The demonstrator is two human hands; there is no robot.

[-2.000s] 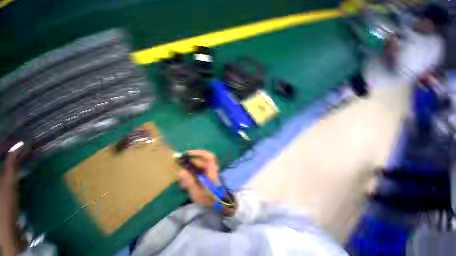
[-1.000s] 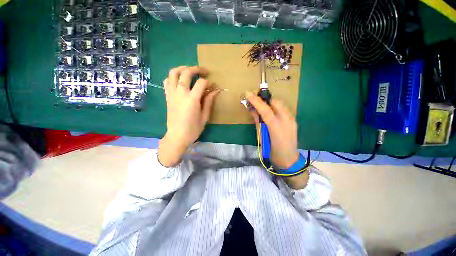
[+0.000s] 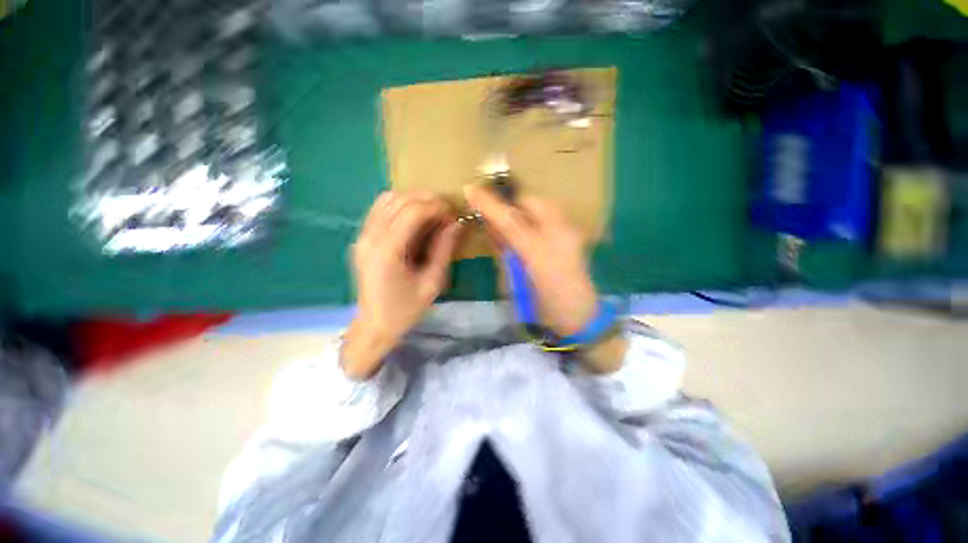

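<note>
The picture is blurred. My right hand [image 3: 552, 260] is shut on the soldering iron, whose blue handle [image 3: 520, 288] shows below the fingers; its tip end points up over the tan work board [image 3: 435, 133]. My left hand [image 3: 393, 265] is closed around the solder wire [image 3: 322, 220], a faint strand running in from the left. The fingertips of both hands nearly meet at the board's front edge. A small shiny piece [image 3: 469, 217] shows between them; whose fingers hold it is unclear. A pile of purplish-leaded components [image 3: 541, 93] lies at the board's upper right.
A clear blister tray [image 3: 175, 138] lies at the left, and a tray stack [image 3: 478, 15] stands beyond the board. At the right are the blue soldering station [image 3: 815, 164], a yellowish sponge tray [image 3: 913, 217] and a dark fan [image 3: 775, 53]. A red thing [image 3: 143, 339] is at lower left.
Compared with one second ago, my right hand has moved left and the fingertips have come together. The iron has left the component pile. The view has shifted slightly from camera motion.
</note>
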